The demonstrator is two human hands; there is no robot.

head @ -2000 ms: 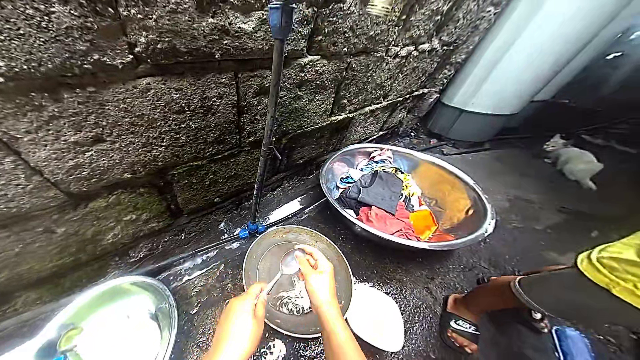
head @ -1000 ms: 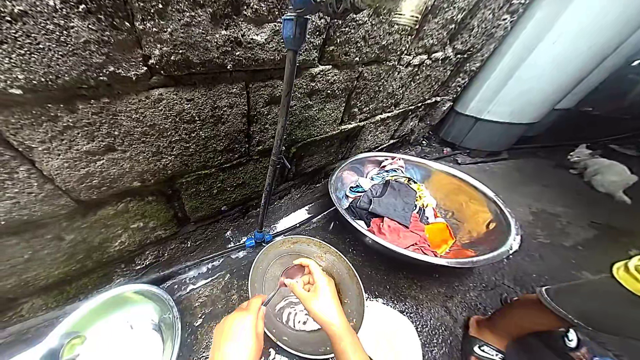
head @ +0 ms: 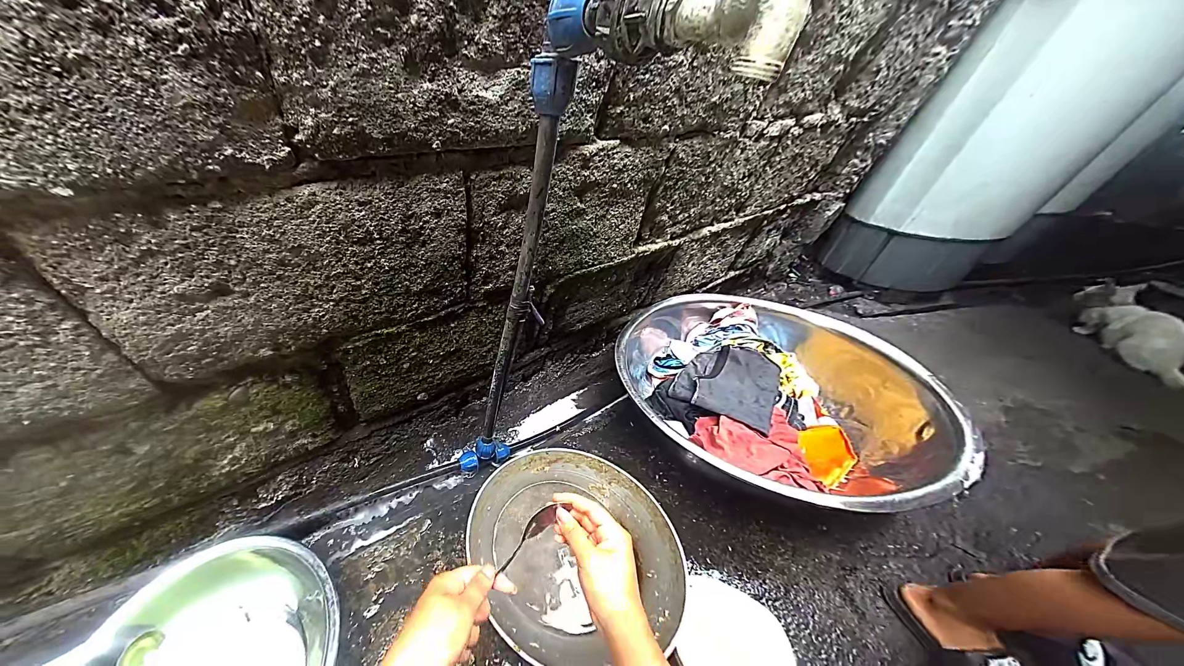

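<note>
A metal spoon (head: 527, 536) is held over a round grey pan (head: 666, 555) with a wet, stained inside. My left hand (head: 449, 610) pinches its handle near the pan's left rim. At the spoon's bowl are the fingers of my right hand (head: 601, 555), above the pan. Whitish liquid lies in the bottom of the pan. Partly behind the pan and my right arm, at the bottom, is a white round object (head: 735, 629), its kind unclear.
A metal basin (head: 962, 462) of clothes stands at the right. Another metal basin (head: 324, 592) with pale liquid is at the lower left. A pipe (head: 523, 277) with a tap rises along the block wall (head: 370, 250). A person's leg (head: 1036, 601) and a white cat (head: 1138, 333) are at the right.
Both hands stay over the pan with the spoon between them, while the spoon's bowl has turned and now looks dark. The view has shifted somewhat.
</note>
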